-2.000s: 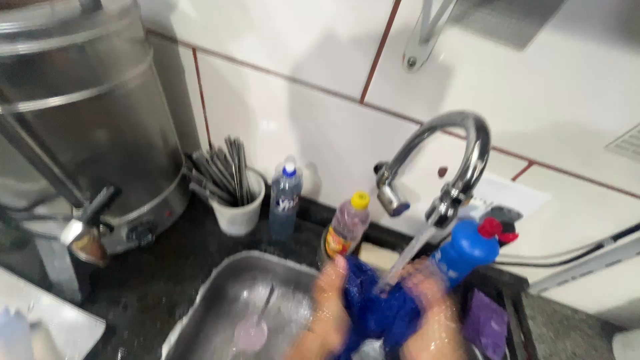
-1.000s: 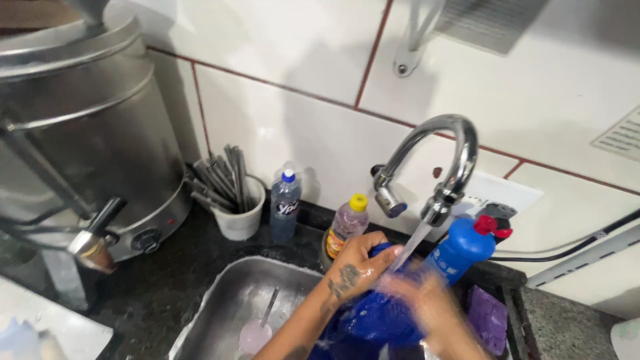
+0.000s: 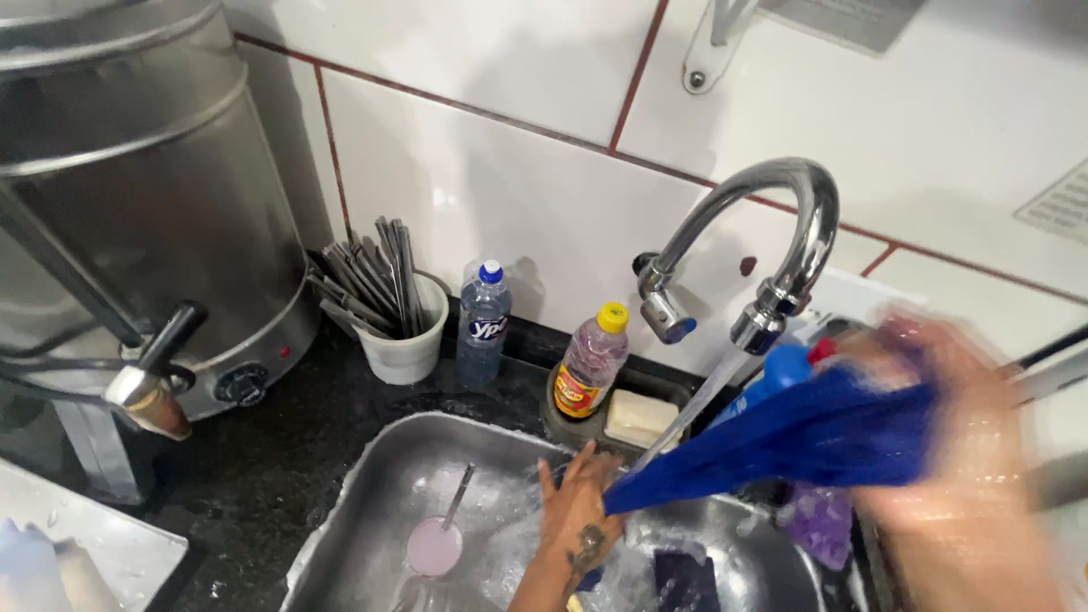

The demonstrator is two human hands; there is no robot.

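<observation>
A wet blue cloth stretches above the steel sink. My right hand, blurred, grips its raised right end beside the faucet. The cloth's lower left corner meets my left hand, which is low over the sink with some fingers spread; whether it grips the corner is hidden. Water runs from the chrome faucet down behind or onto the cloth. A pinkish round item with a handle and a dark sponge or cloth lie in the sink.
Behind the sink stand a cup of cutlery, a clear detergent bottle, a yellow-capped bottle and a bar of soap. A blue bottle and a purple sponge are at right. A steel urn fills the left.
My hands, together on the cloth under the faucet before, are now apart. The right has moved up and right with the cloth, stretching it; the left is lower over the sink.
</observation>
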